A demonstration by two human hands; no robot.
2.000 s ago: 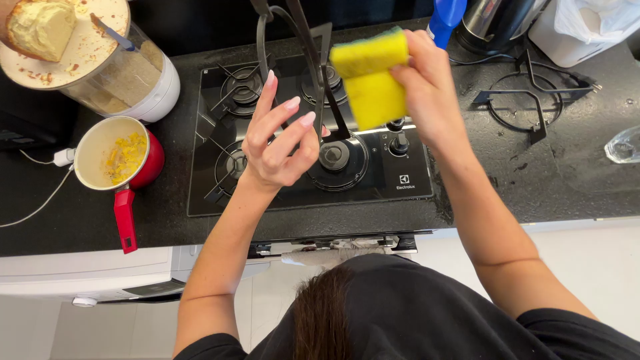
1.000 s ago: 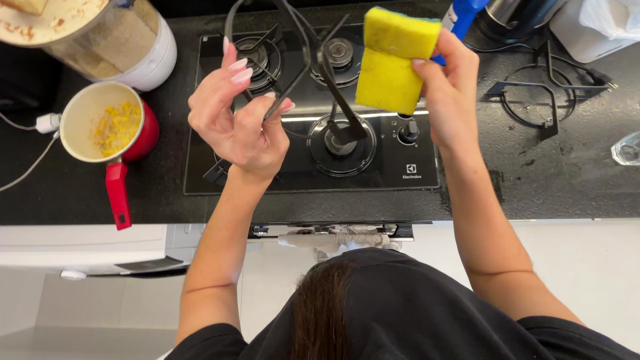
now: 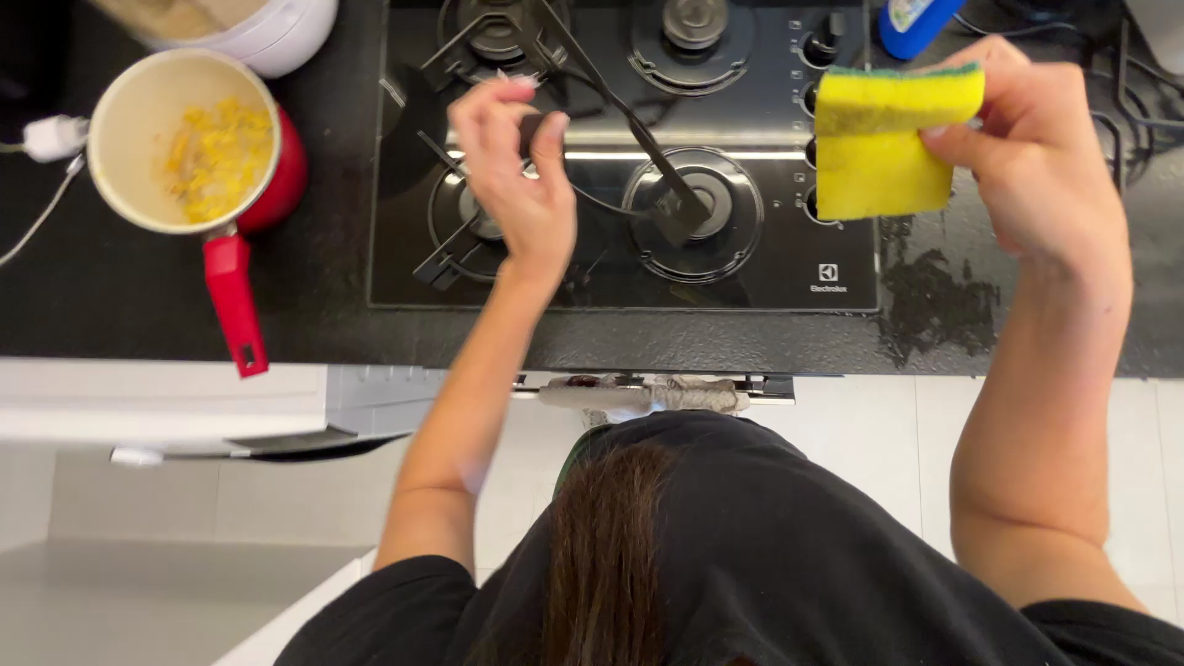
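Note:
My left hand [image 3: 523,176] is closed around one arm of a black metal pan support [image 3: 638,129], which is tilted above the left and middle of the glass gas cooktop [image 3: 592,287]. My right hand [image 3: 1045,157] pinches a yellow sponge with a green scouring side [image 3: 883,171] by its upper right corner, folded over at the top. The sponge hangs over the control knobs at the cooktop's right side. Beneath the support, a front burner [image 3: 708,208] is exposed, and a rear burner [image 3: 694,23] shows as well.
A red saucepan [image 3: 291,171] with yellow food bits stands left of the cooktop, its handle over the counter edge. Behind it is a white-based container [image 3: 287,37]. A blue bottle [image 3: 916,23] is at the back right. Wet patches mark the counter [image 3: 939,305]. A cloth [image 3: 647,396] hangs below.
My left hand has moved the pan support toward the left of the cooktop, and it is tilted differently. The sponge stays in my right hand, held off the cooktop.

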